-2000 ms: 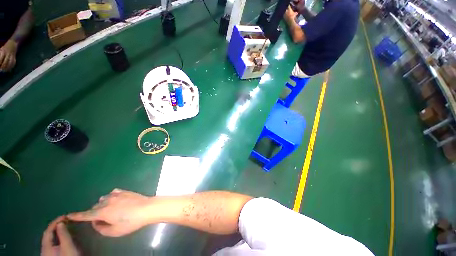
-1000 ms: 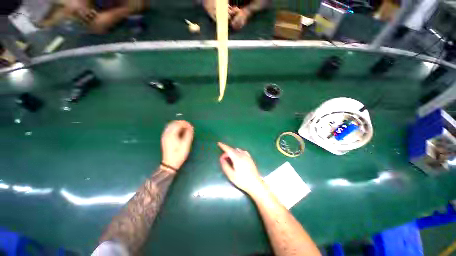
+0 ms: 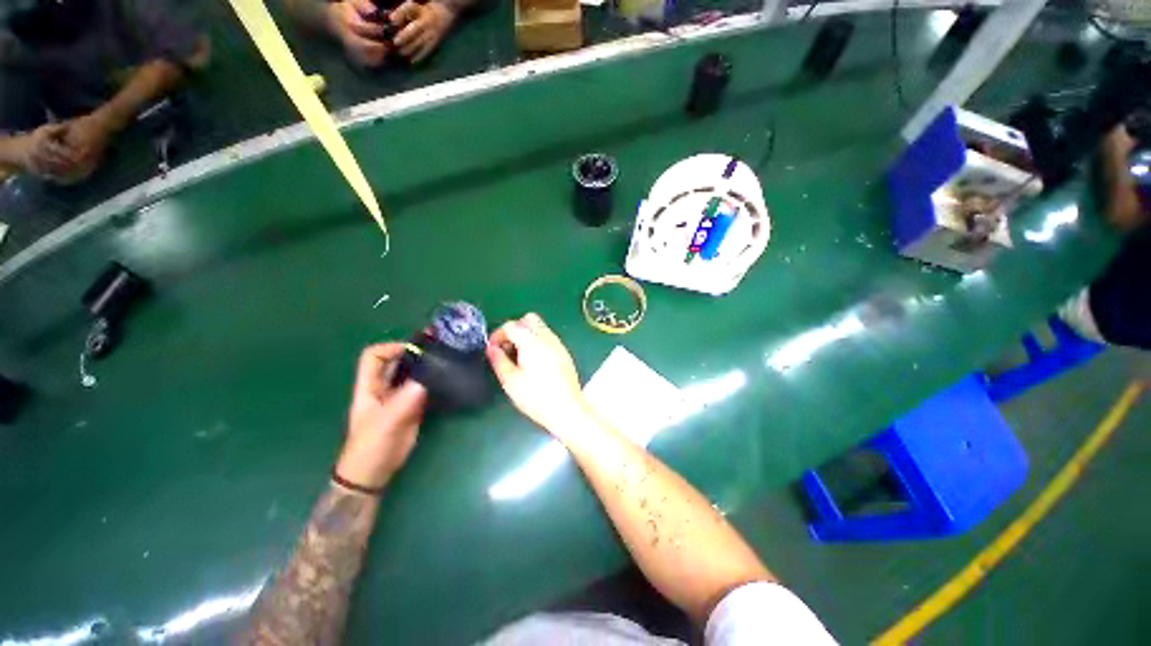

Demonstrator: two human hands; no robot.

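Note:
My left hand (image 3: pixel 389 406) holds a black cylindrical housing (image 3: pixel 452 376) around its side, tilted over the green bench. A round inner assembly (image 3: pixel 460 326) with silvery and bluish glints shows at its open end. My right hand (image 3: pixel 533 366) is at the right of that end, fingertips bent together close to the rim. Whether the fingertips hold something small or touch the rim cannot be told. A white label sheet (image 3: pixel 634 394) lies by my right forearm.
A yellowish ring (image 3: pixel 615 305) with small metal parts inside lies beside a white plastic shell (image 3: pixel 702 230). Other black housings (image 3: pixel 595 189) stand or lie along the bench. A blue-sided box (image 3: pixel 966 189) is at the right. A yellow strip (image 3: pixel 309 107) hangs ahead. Other people's hands are across the rail.
The view has shifted. My left hand, a closed fist before, now holds a black housing with the inner assembly. My right hand has come to its open end.

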